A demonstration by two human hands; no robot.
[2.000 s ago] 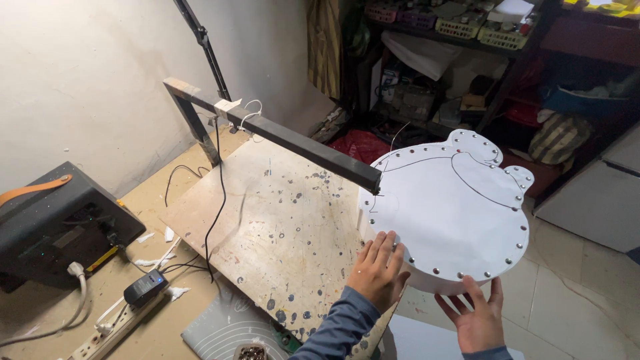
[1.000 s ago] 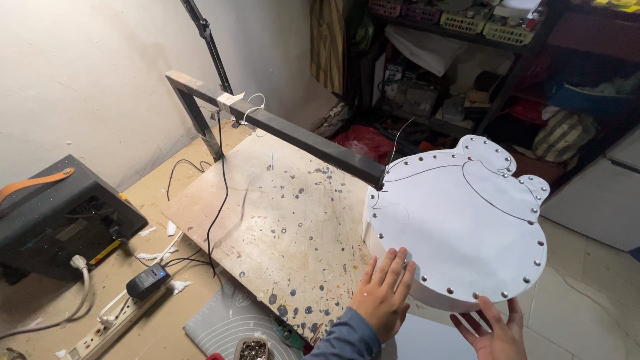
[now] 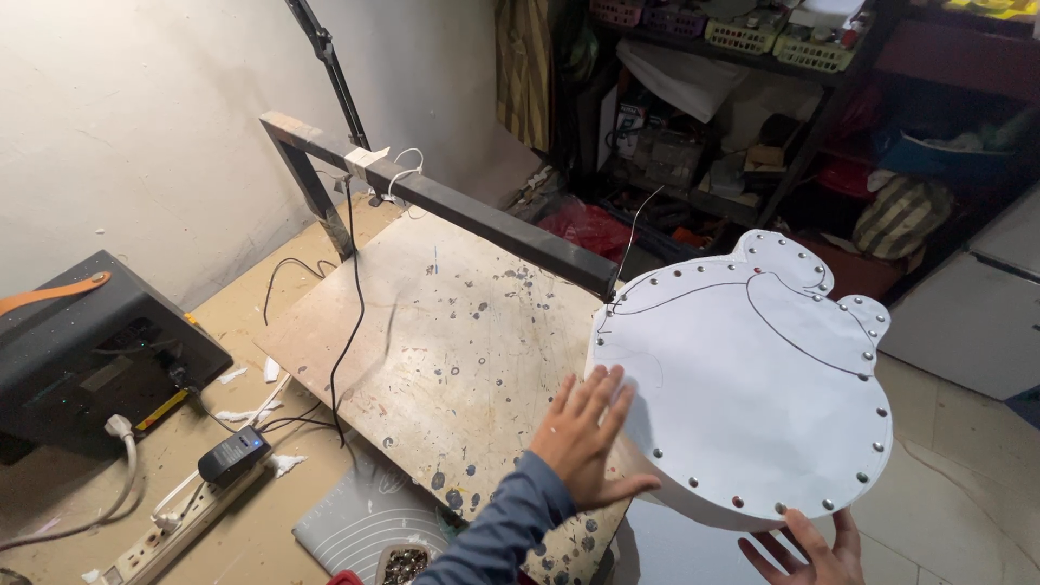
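A white bear-shaped foam piece [image 3: 731, 390] with metal studs along its edge and drawn curved lines stands off the right end of a paint-spotted board [image 3: 455, 325]. The tip of a black metal arm [image 3: 487, 215] meets its upper left edge, where a thin wire [image 3: 638, 227] sticks up. My left hand [image 3: 589, 439] lies with spread fingers against the piece's left side. At the lower right edge, my right hand [image 3: 812, 548] holds the rim between thumb on top and fingers beneath.
A black box with an orange strap [image 3: 106, 357] and a power strip [image 3: 187, 520] with an adapter [image 3: 234, 455] are at left. A small tub of metal studs [image 3: 402, 563] stands at the bottom edge on a grey mat [image 3: 366, 496]. Shelves with baskets [image 3: 739, 36] are behind.
The white piece has turned somewhat under the black arm's tip, its small ears shifting down and right. My left hand's fingers have spread wider, with the thumb out.
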